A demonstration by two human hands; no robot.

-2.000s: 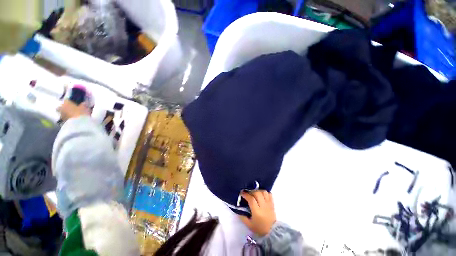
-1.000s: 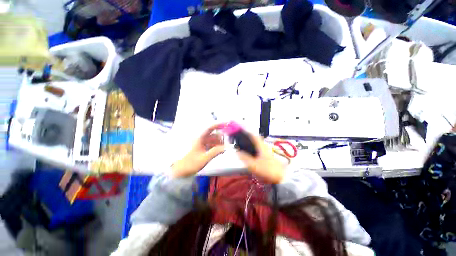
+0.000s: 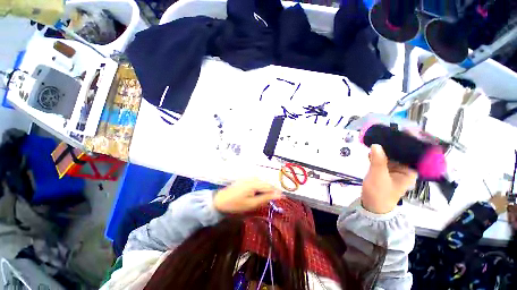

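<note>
My right hand (image 3: 385, 184) is raised over the right part of the sewing machine and holds a black object with pink ends (image 3: 399, 148), slightly blurred. My left hand (image 3: 246, 196) is at the table's front edge, with fingers stretched to the right and nothing visible in it. The white sewing machine head (image 3: 317, 148) lies across the table. Yellow-orange and red-handled snips (image 3: 293, 177) lie in front of it. Navy cloth (image 3: 176, 56) is spread along the back of the table.
Dark narrow strips (image 3: 314, 110) lie behind the machine on the white table (image 3: 187, 141). Cardboard with blue tape (image 3: 118, 116) is at the left, beside another machine's motor box (image 3: 51, 96). Black thread cones (image 3: 394, 20) stand at the upper right. Another person's patterned sleeve (image 3: 467, 226) is at the right.
My hands have separated. My right hand has carried the black and pink object up and to the right, while my left hand has let go of it and lowered to the table edge.
</note>
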